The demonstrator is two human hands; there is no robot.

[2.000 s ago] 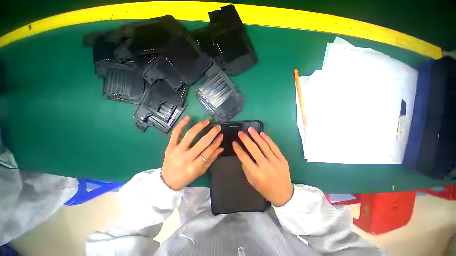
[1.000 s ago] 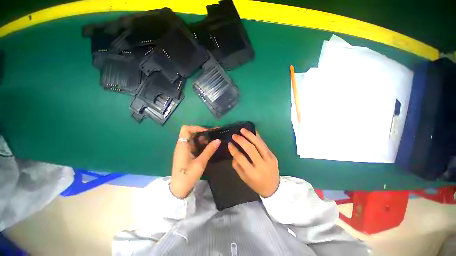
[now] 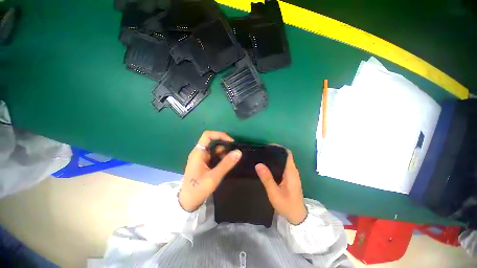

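A black flat device (image 3: 251,160) is held between both hands at the bench's front edge, over a plain dark pad (image 3: 243,201). My left hand (image 3: 205,170) grips its left end, with the thumb on top and fingers behind the far edge. A rounded opening shows at that end. My right hand (image 3: 284,186) grips its right end, thumb on the top face. The fingers under and behind the device are partly hidden.
A heap of black housings (image 3: 183,47) lies beyond, left of centre; one ribbed housing (image 3: 245,91) lies nearer. White sheets (image 3: 376,125), an orange stick (image 3: 325,109) and a dark blue tray (image 3: 444,152) are at right. Red stool (image 3: 381,239) below; a white sleeve (image 3: 31,154) at left.
My right hand has moved from fingers pressing on top to gripping the right end, thumb on top. My left hand now grips the left end. The view has turned and shifted slightly.
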